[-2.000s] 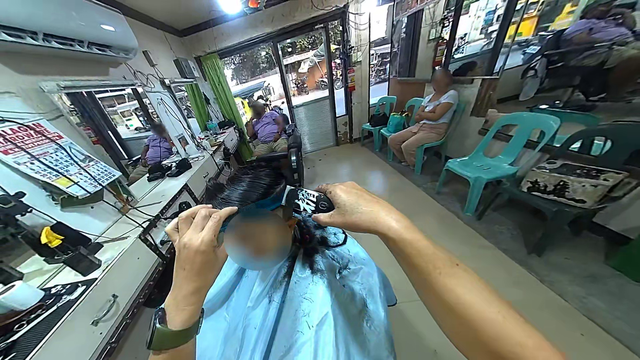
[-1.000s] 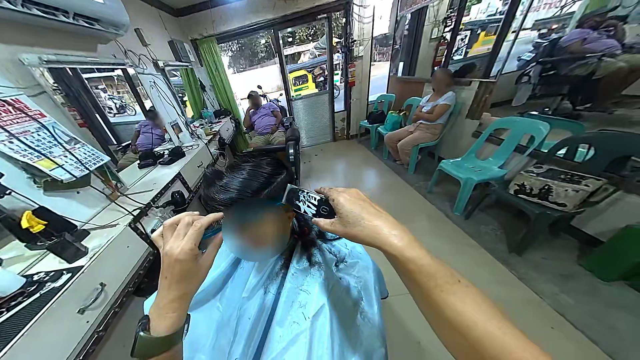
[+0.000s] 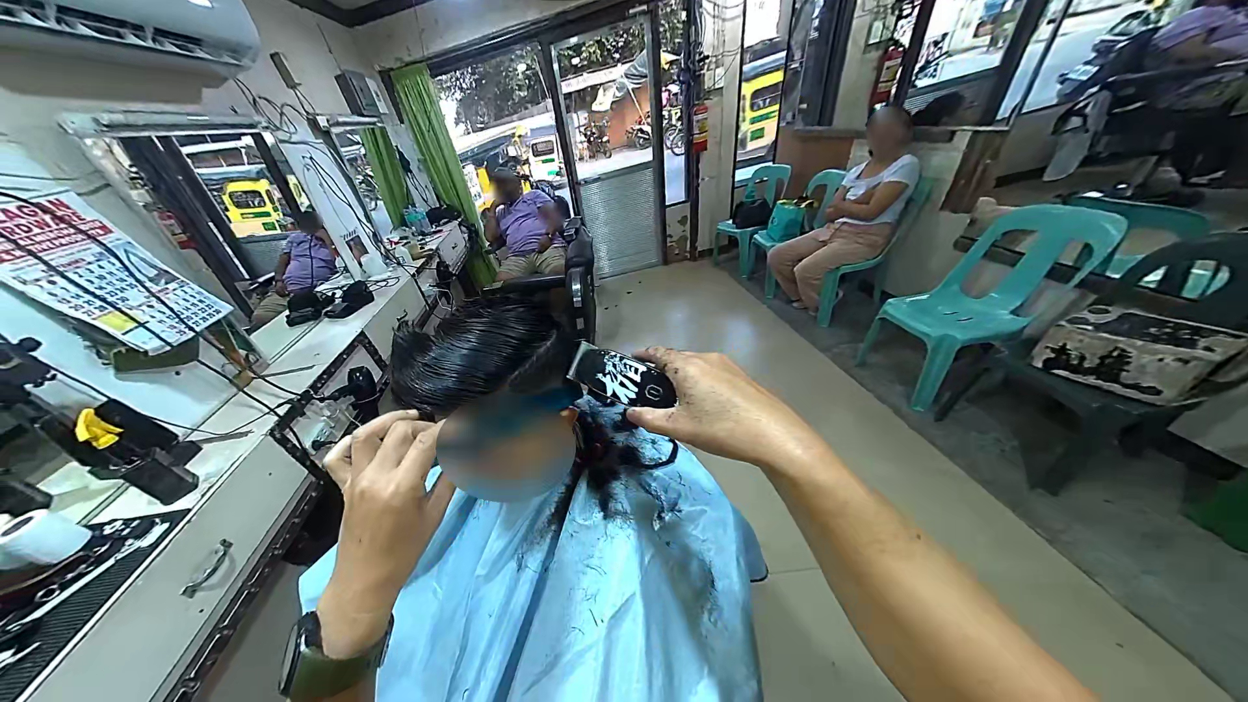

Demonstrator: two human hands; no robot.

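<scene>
A seated person's head of wet, dark hair (image 3: pixel 478 351) is in front of me, above a light blue barber's cape (image 3: pixel 585 585) strewn with cut hair. My right hand (image 3: pixel 717 405) holds a black hair clipper (image 3: pixel 622 378) with white markings, its blade end at the side of the head. With bent fingers, my left hand (image 3: pixel 395 463) rests against the opposite side of the head near the forehead; whether it pinches hair or a comb cannot be told. A wristwatch (image 3: pixel 331 663) with a green strap is on my left wrist.
A white counter (image 3: pixel 234 497) with a paper roll (image 3: pixel 41 538) and tools runs along the left under mirrors. Green plastic chairs (image 3: pixel 994 273) line the right wall, one with a bag (image 3: pixel 1136 351). One person (image 3: pixel 858 214) sits there, another (image 3: pixel 526 229) by the glass door.
The clipper stays by the side of the head in my right hand. My left hand remains at the other side. Yellow vehicles outside have changed position.
</scene>
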